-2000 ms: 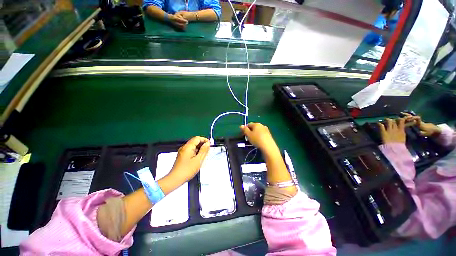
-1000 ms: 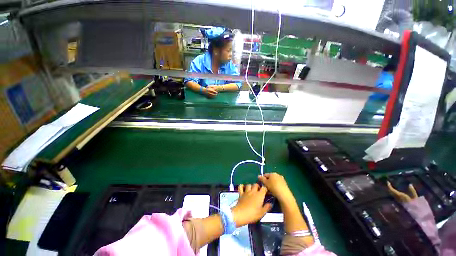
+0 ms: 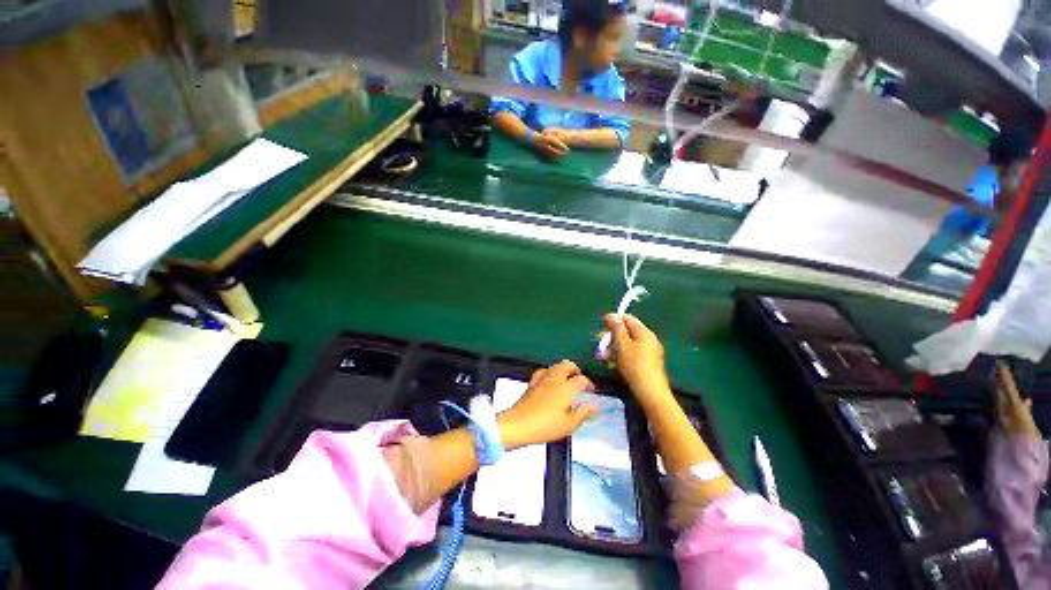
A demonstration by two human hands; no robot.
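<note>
A long black phone tray (image 3: 392,398) lies in front of me. A phone with a white screen (image 3: 513,484) lies in its middle slot, and a phone with a pale blue lit screen (image 3: 604,478) lies to its right. Dark units fill the left slots. The rightmost slot is mostly hidden by my right forearm. My left hand (image 3: 551,407), with a light blue wrist strap, is over the upper ends of the two lit phones, fingers apart. My right hand (image 3: 636,348) pinches the white cable (image 3: 628,302) near its plug end, above the tray's back edge.
A marker pen (image 3: 765,470) lies right of the tray. More black trays of phones (image 3: 882,424) stand at the right, near another worker's hand (image 3: 1014,401). Papers (image 3: 161,386) and a black block (image 3: 228,403) lie at the left. A metal-edged rail (image 3: 692,248) crosses behind; a person in blue sits beyond.
The view has turned. The cable loop no longer reaches the lit phone's top; its end is now up in my right hand. My left hand has moved left, uncovering more of the blue screen.
</note>
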